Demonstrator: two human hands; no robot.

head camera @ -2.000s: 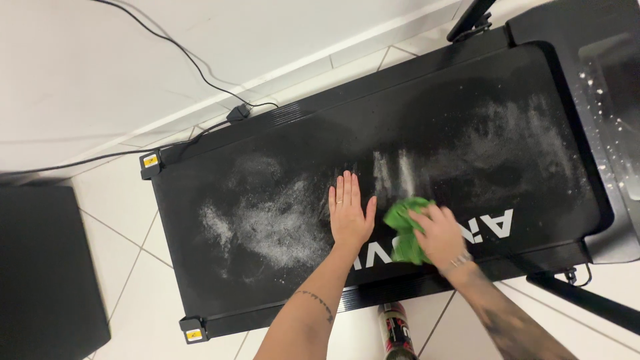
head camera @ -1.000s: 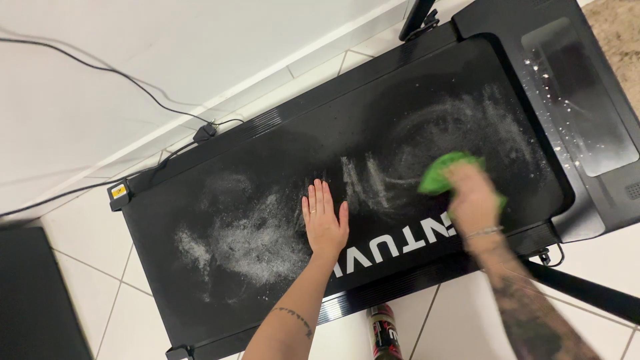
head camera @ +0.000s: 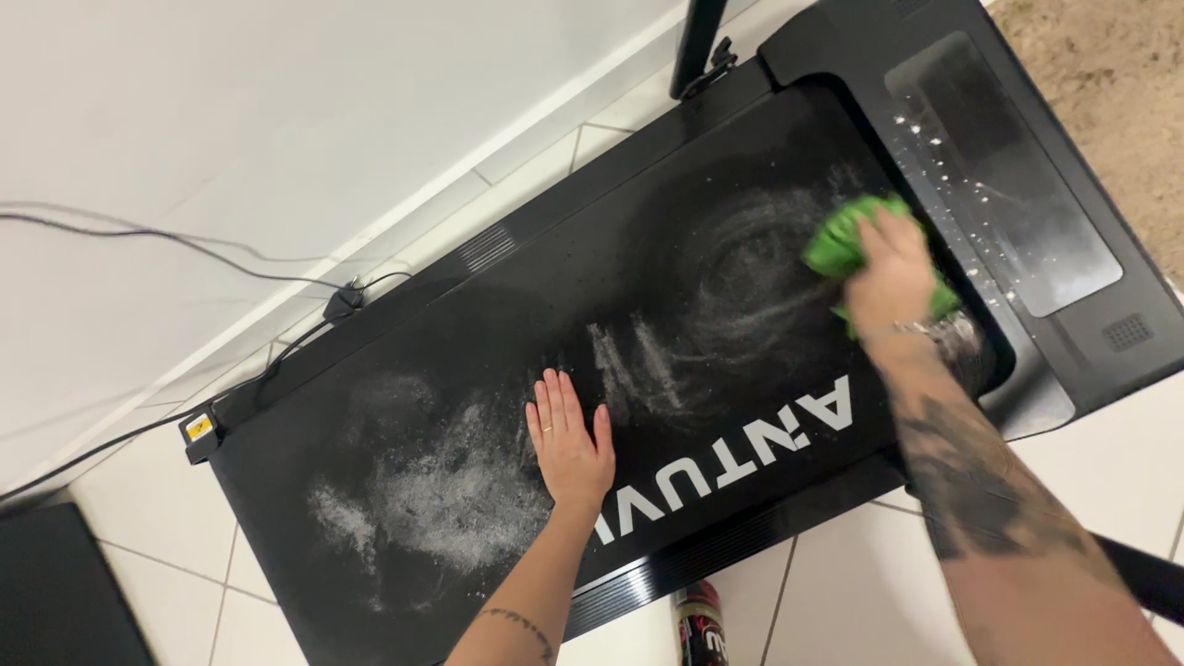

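A black treadmill lies across the view, its belt [head camera: 518, 314] smeared with white powdery marks and bearing large white letters. Flat on the middle of the belt rests my left hand [head camera: 572, 449], a ring on one finger, holding nothing. My right hand [head camera: 893, 273], slightly blurred, presses a green cloth [head camera: 846, 240] on the belt's right part, near the motor cover; part of the cloth shows below the hand. Swirled smears lie just left of the cloth, and a thicker powdery patch is left of my left hand.
White specks dot the motor cover [head camera: 1128, 250]. A black upright [head camera: 698, 46] stands at the top side. A power cord [head camera: 342, 301] runs by the wall. A can [head camera: 700, 624] stands on the tiles below the treadmill; a dark mat [head camera: 65, 592] lies lower left, a brown rug [head camera: 1091, 102] upper right.
My right hand has moved right along the belt with the green cloth, from beside my left hand toward the motor cover. Swirled smears now show where it passed. My left hand stays flat on the belt.
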